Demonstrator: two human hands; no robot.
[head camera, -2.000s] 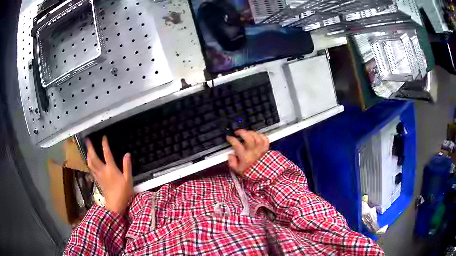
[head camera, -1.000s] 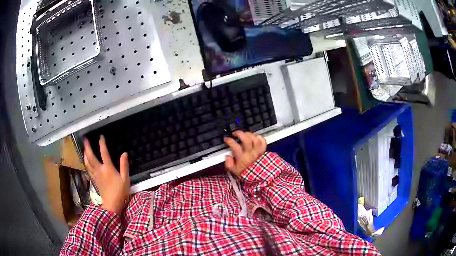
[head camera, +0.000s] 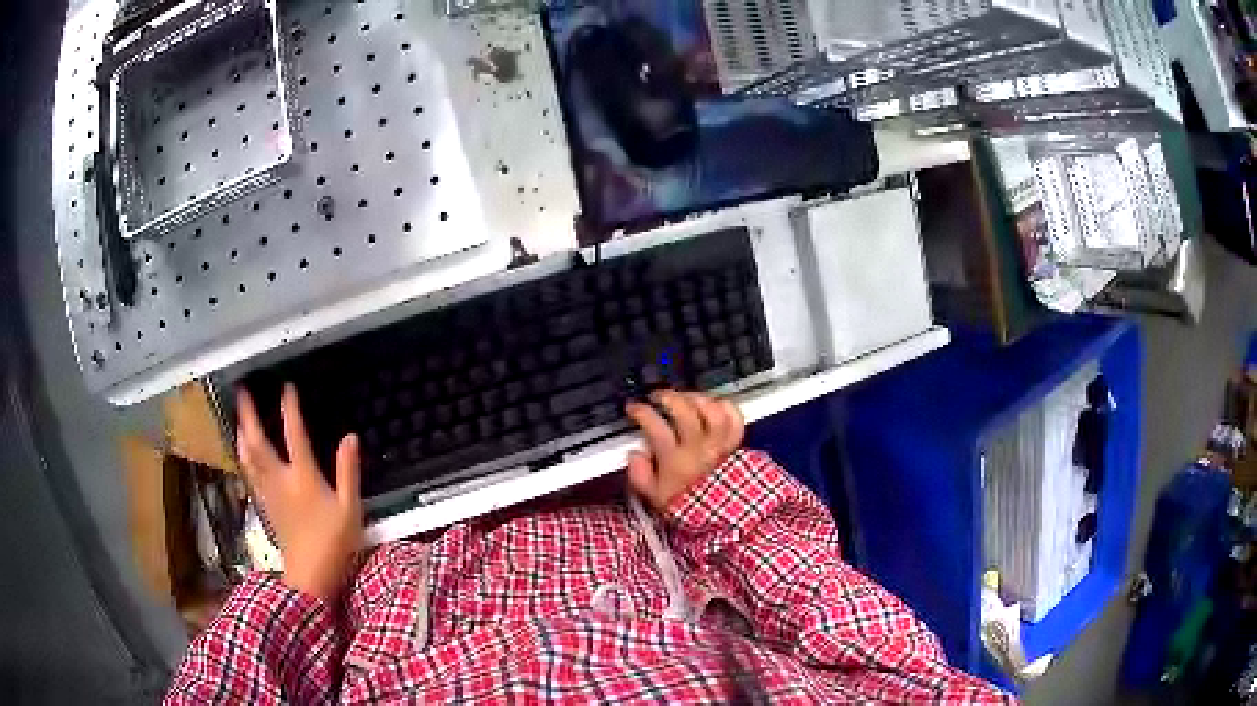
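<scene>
A long black keyboard (head camera: 510, 359) lies on a white pull-out tray (head camera: 869, 269). My left hand (head camera: 303, 483) rests at the keyboard's left end with its fingers spread and holds nothing. My right hand (head camera: 682, 441) is at the keyboard's front edge, right of its middle, with fingertips on or just over the keys; it holds nothing. A shallow open metal frame (head camera: 207, 117) sits on the perforated plate (head camera: 372, 166) at the upper left, with a dark bar along its left side.
A black mouse (head camera: 634, 97) lies on a dark patterned mouse pad (head camera: 772, 152). Slotted metal housings (head camera: 951, 62) stand in rows at the upper right, with more on the side table (head camera: 1103, 207). A blue crate (head camera: 882, 428) at the right holds pale metal parts. An open cardboard box (head camera: 152, 524) is at lower left.
The bench, keyboard and mouse pad sit slightly lower in the picture than a second ago. Both hands have stayed at about the same places on the keyboard.
</scene>
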